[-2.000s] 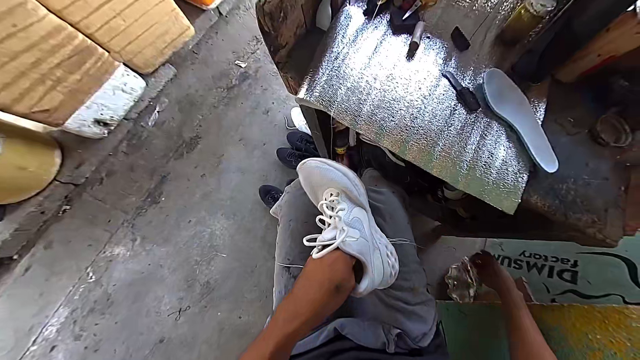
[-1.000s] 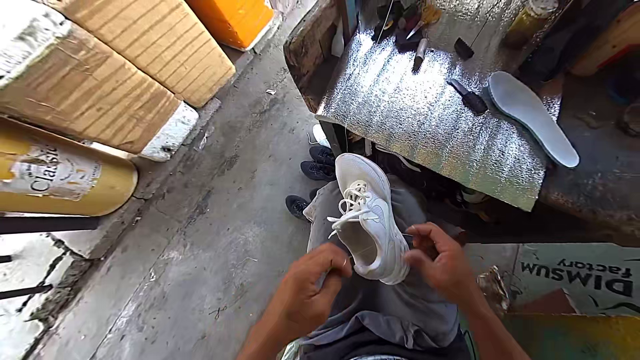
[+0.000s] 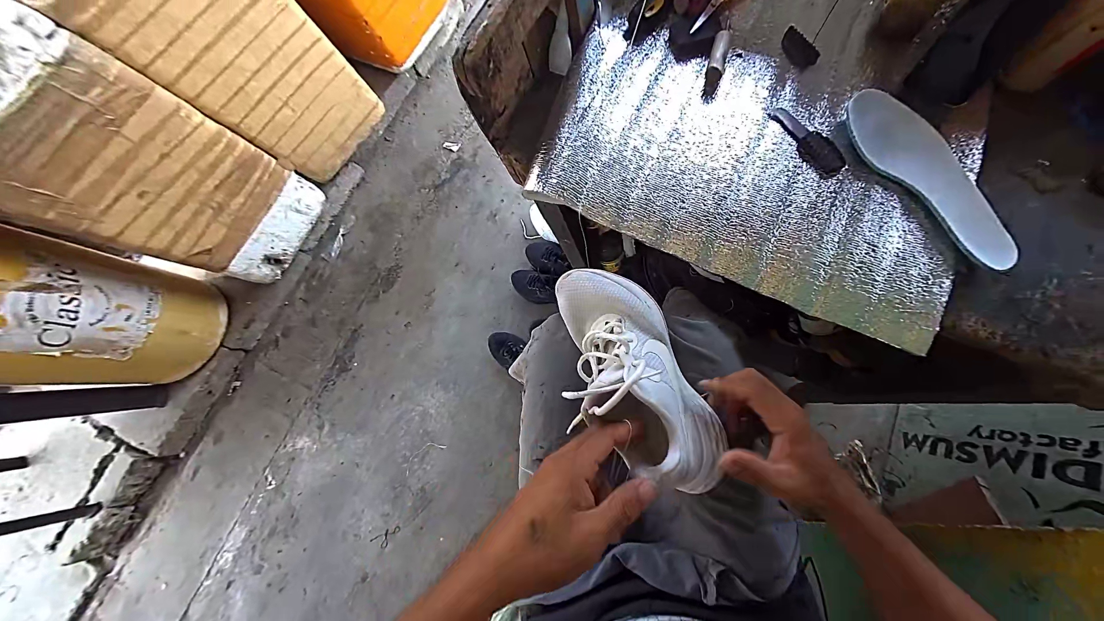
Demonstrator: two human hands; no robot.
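Note:
A white lace-up sneaker (image 3: 664, 371) rests across my lap, toe pointing away and its collar opening toward me. My left hand (image 3: 573, 496) is at the near left edge of the collar, fingertips on the rim and thumb near the heel; a thin thread shows by the fingers. On the other side, my right hand (image 3: 772, 435) is beside the heel and sole, finger and thumb curved apart; whether it holds something fine I cannot tell. The white laces (image 3: 611, 358) are tied loosely.
Foil-faced sheeting (image 3: 733, 190) covers the workbench at upper right. On it lie a grey insole (image 3: 931, 177), a small black brush (image 3: 811, 142) and several tools. Dark shoes (image 3: 539, 272) stand on the floor beside the bench. Cardboard boxes (image 3: 155, 138) and a yellow drum (image 3: 190, 323) are at left.
Two seconds ago my left hand was inside the shoe and my right hand was off to the right, near a crumpled item; now both are at the heel end. The view has shifted left.

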